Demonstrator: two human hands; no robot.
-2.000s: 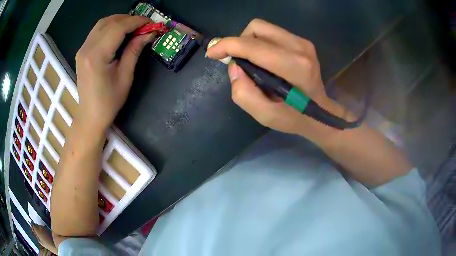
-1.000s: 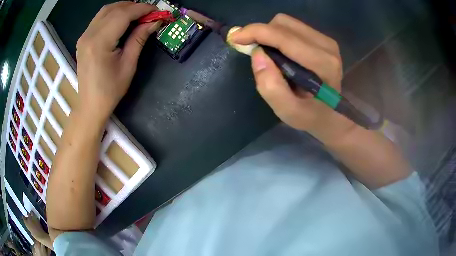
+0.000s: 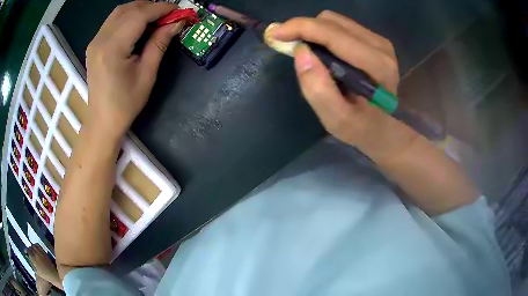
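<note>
A phone board (image 3: 204,36), green with gold pads in a black housing, lies on the dark mat near the top edge. My left hand (image 3: 124,58) is shut on a red part (image 3: 178,17) between thumb and fingers, at the board's left side. My right hand (image 3: 347,81) grips the soldering iron (image 3: 347,72), black with a green band and cream collar. Its tip end points up-left to the board's upper right side. Whether the tip touches the board cannot be told.
A white grid parts tray (image 3: 63,124) with tan pockets, some holding red parts, lies at the left under my left forearm. Small specks (image 3: 217,101) are scattered on the mat below the board. Another person's hand (image 3: 41,263) shows at the lower left.
Since two seconds ago, the board and my left hand have shifted up slightly. My right hand and the iron have moved right, and the iron's tip has drawn back from the board's middle.
</note>
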